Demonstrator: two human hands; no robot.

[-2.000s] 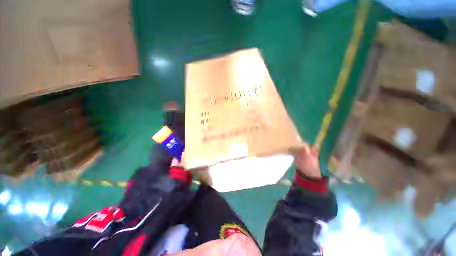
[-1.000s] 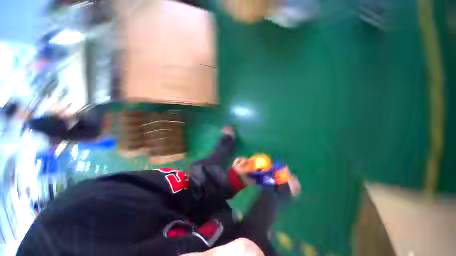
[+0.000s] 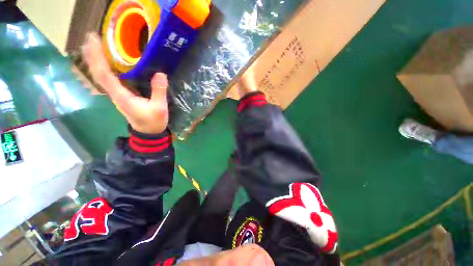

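Note:
An orange and blue tape dispenser [image 3: 176,44] with an orange-yellow roll is at the upper left. My left hand [image 3: 132,98] is at its lower edge, the thumb against the blue body and the fingers spread beside the roll; whether it grips the dispenser is unclear. Shiny clear plastic film [image 3: 207,72] covers a dark surface right of the dispenser. A brown carton [image 3: 295,62] with printed lines extends beyond the film to the upper right. My right hand [image 3: 248,85] is at the film's edge by the carton; its fingers are mostly hidden, so its hold cannot be seen.
A closed brown carton [image 3: 430,78] stands at the right, beside another person's shoe [image 3: 417,131]. A white surface [image 3: 39,166] is at the left. More cardboard [image 3: 415,252] lies at the lower right beyond a yellow floor line [image 3: 399,236].
The view has turned. The tape dispenser now appears large at the upper left. My right hand, out of clear view one second ago, now reaches to the film and printed carton.

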